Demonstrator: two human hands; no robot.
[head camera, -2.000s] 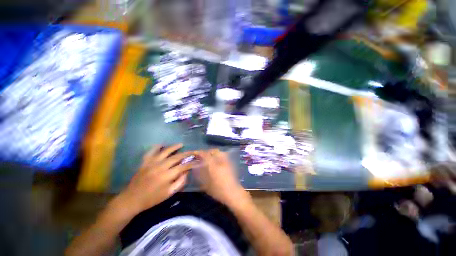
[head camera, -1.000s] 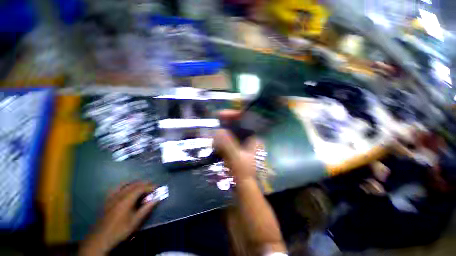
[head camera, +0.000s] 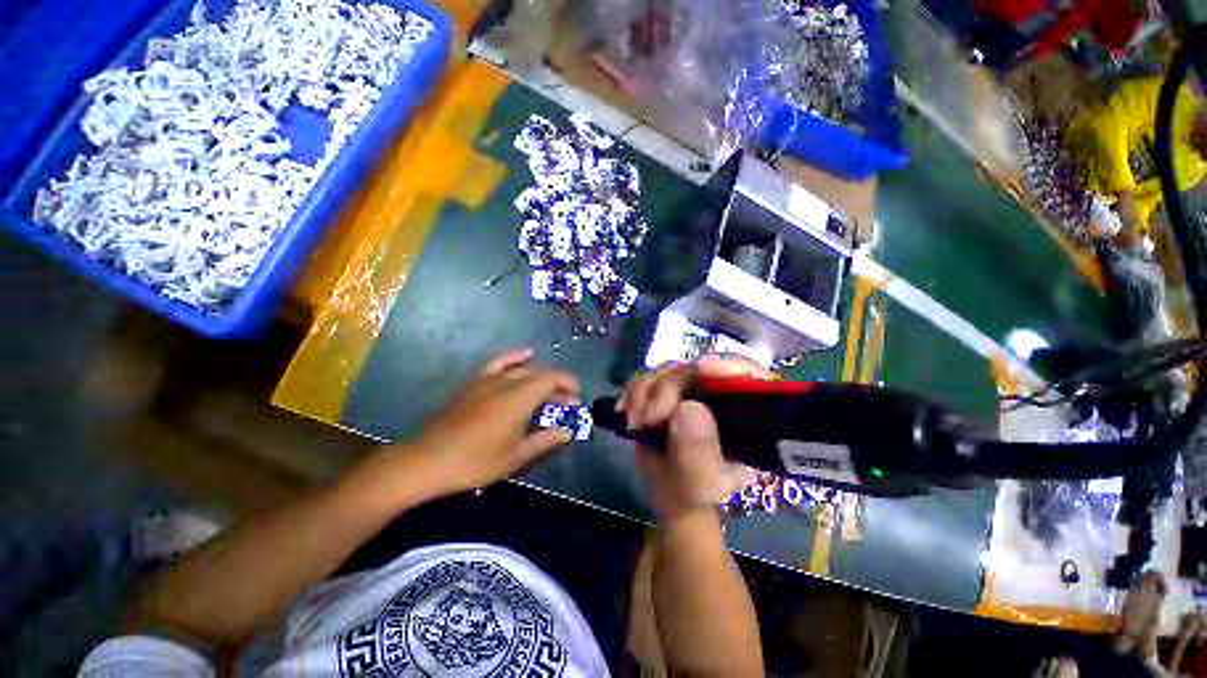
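My left hand (head camera: 496, 421) holds a small white housing-and-ring assembly (head camera: 567, 420) with a dark centre between thumb and fingers, low over the front of the bench. My right hand (head camera: 686, 431) grips the nose end of a black electric screwdriver (head camera: 827, 431) with a red patch, pale label and small green light. The screwdriver lies nearly level, its nose pointing left and close to the assembly. Whether the bit touches it cannot be told. Its cable curves up at the right.
Blue tray (head camera: 265, 298) of white housings at upper left. Assembly pile (head camera: 577, 225) left of the white screw box (head camera: 781, 258). Loose rings (head camera: 781, 493) partly behind the screwdriver. Blue parts bin (head camera: 847, 148) on the far side. Person in yellow (head camera: 1125, 146) at upper right.
My right hand, over the ring pile a second ago, has brought the screwdriver's nose beside the piece in my left hand. The view has turned and sharpened, showing more of the blue tray.
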